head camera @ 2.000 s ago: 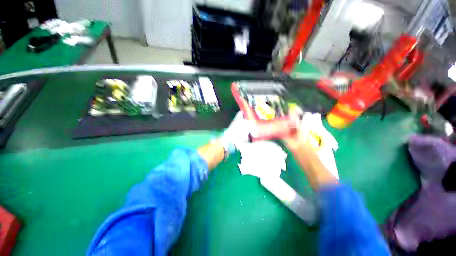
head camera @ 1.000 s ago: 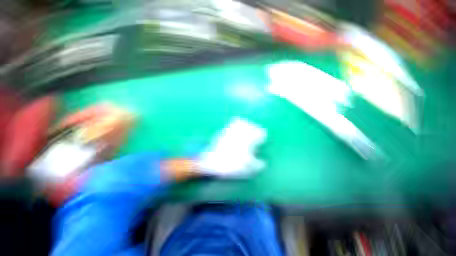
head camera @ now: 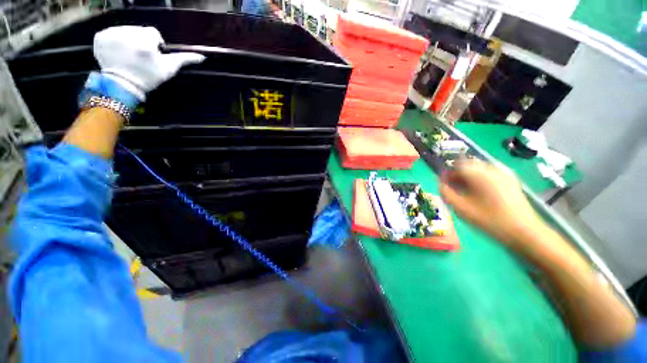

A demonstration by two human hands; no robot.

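Observation:
My left hand (head camera: 135, 60), in a white knit glove with a blue band and beaded bracelet at the wrist, grips the front rim of the top black tote (head camera: 206, 96) in a tall stack. The tote's inside is mostly hidden. My right hand (head camera: 479, 191) is bare and blurred over the green bench, just right of a circuit board; its fingers look curled, and I cannot tell whether it holds anything. The circuit board (head camera: 408, 207), with silver-white metal along its left edge, lies on a red foam pad (head camera: 365, 213).
Red foam pads (head camera: 379, 64) stand stacked on the bench (head camera: 489, 298) beside the totes, with a lower pile (head camera: 376, 147) in front. More boards (head camera: 447, 144) lie on the line behind. A coiled blue cord (head camera: 234, 236) crosses before the totes.
The view has swung left from the bench to the totes. My left hand is now on the tote rim. My right hand, at the red foam two seconds ago, is now beside the board on the bench.

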